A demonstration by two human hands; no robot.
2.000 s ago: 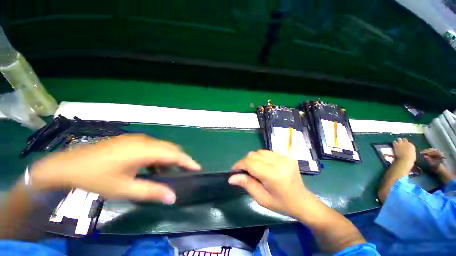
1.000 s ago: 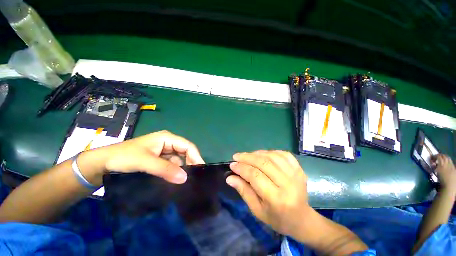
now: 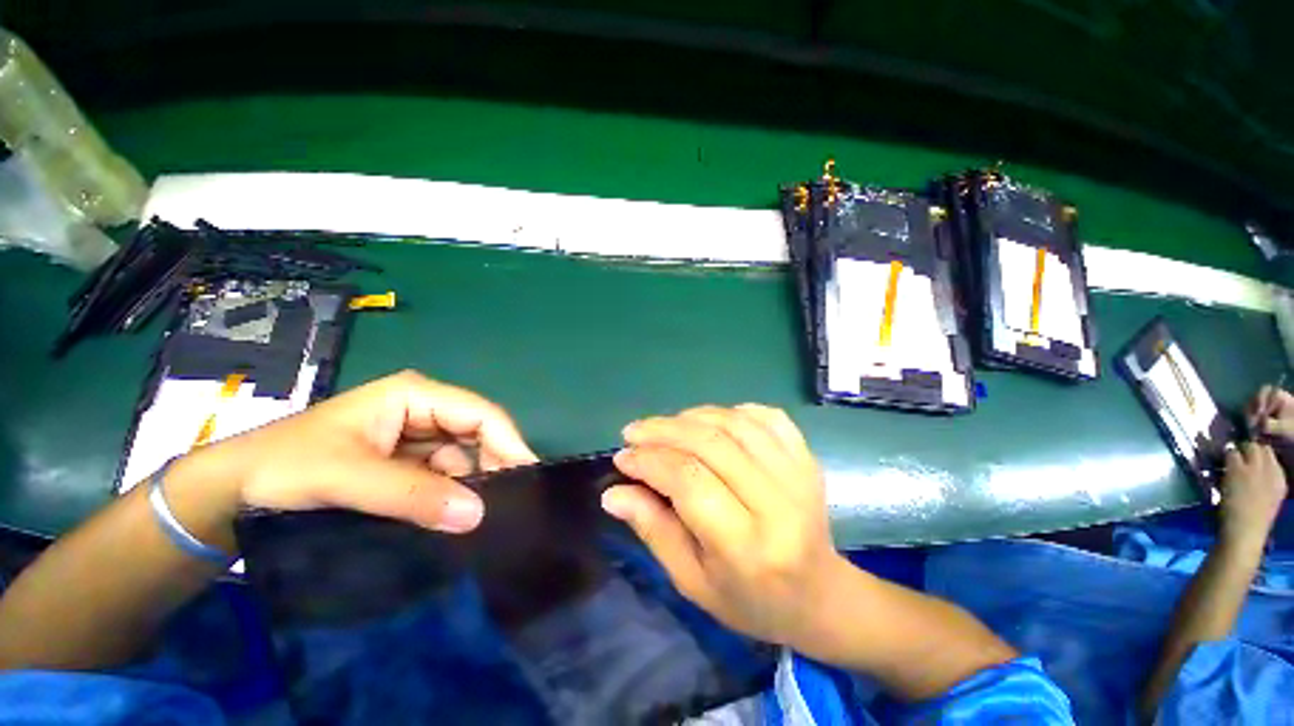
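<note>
A tablet unit (image 3: pixel 468 610) is held up in front of me with its glossy black screen side facing me; blue clothing reflects in it. My left hand (image 3: pixel 369 461) grips its top edge left of the middle, thumb on the screen side and fingers behind. My right hand (image 3: pixel 731 511) pinches the same top edge further right, with its fingertips at the edge. The back of the unit is hidden. Another open tablet unit (image 3: pixel 227 369) lies at the left, partly behind my left arm, with an orange tab at its top right corner.
Thin black strips (image 3: pixel 142 284) lie in a loose pile at the left by the white strip (image 3: pixel 426 213). Two stacks of tablet units (image 3: pixel 866 312) (image 3: pixel 1025 270) stand right of centre. At far right, another person's hands (image 3: pixel 1256 475) are at a tablet unit (image 3: pixel 1175 390). Plastic wrap (image 3: pixel 57 142) is at upper left.
The unit was edge-on and blurred two seconds ago and now shows its screen face. Both hands keep their hold on its top edge. The view has shifted. The other person now has both hands in view.
</note>
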